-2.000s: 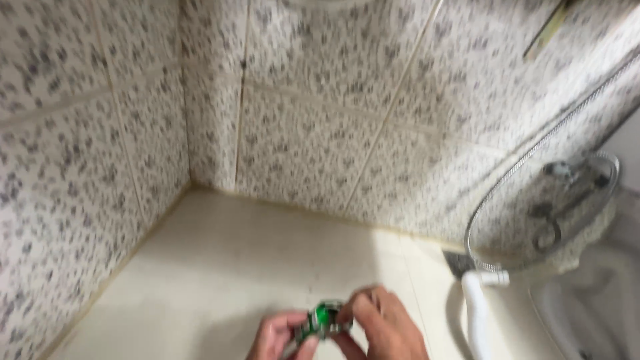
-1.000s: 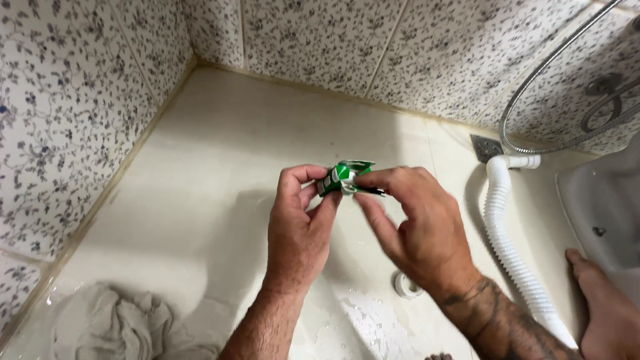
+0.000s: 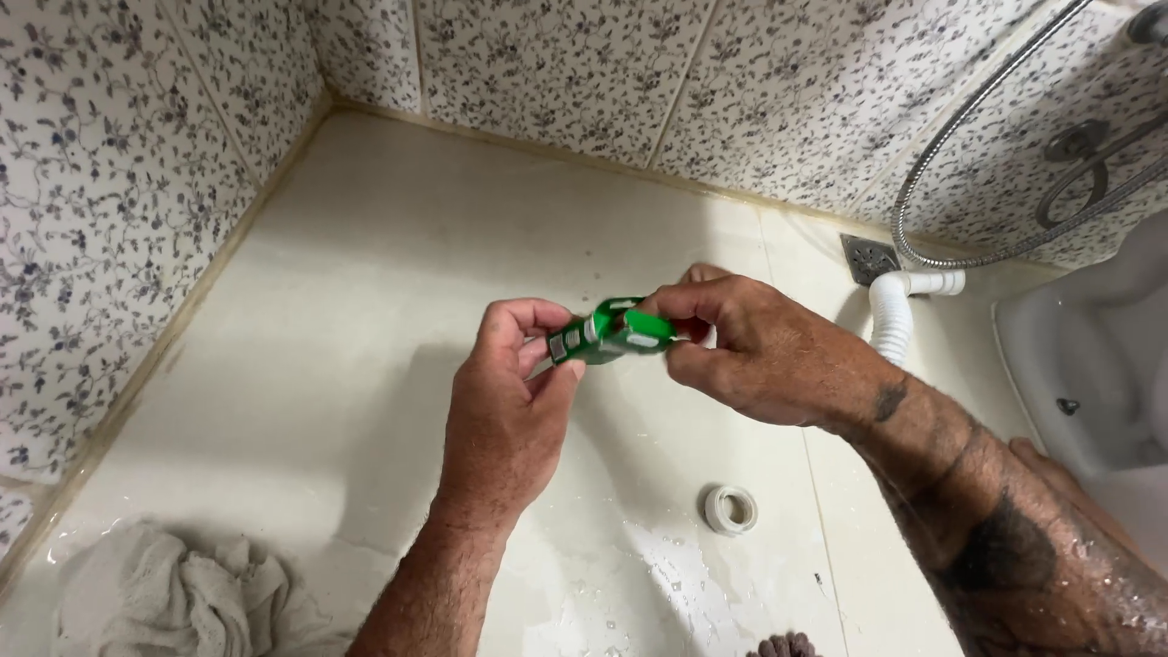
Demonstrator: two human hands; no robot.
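Observation:
A small green cardboard box (image 3: 598, 336) with white printing is held between my two hands at the middle of the view. My left hand (image 3: 511, 392) pinches its left end between thumb and fingers. The fingers of my right hand (image 3: 757, 351) grip the right end, where a green flap stands out. What the box contains cannot be seen. Below my right hand, a white plastic ring or cap (image 3: 730, 509) lies on the wet, pale floor.
A crumpled grey cloth (image 3: 182, 593) lies at the lower left. To the right are a metal floor drain (image 3: 869, 259), a white corrugated drain hose (image 3: 891, 319), a metal shower hose (image 3: 922, 173) and a white basin (image 3: 1077, 365). Floral tiled walls (image 3: 547, 73) border the floor.
My right hand's fingers have shifted on the green box, and the box now shows a flap at its right end. The view has moved from two seconds ago.

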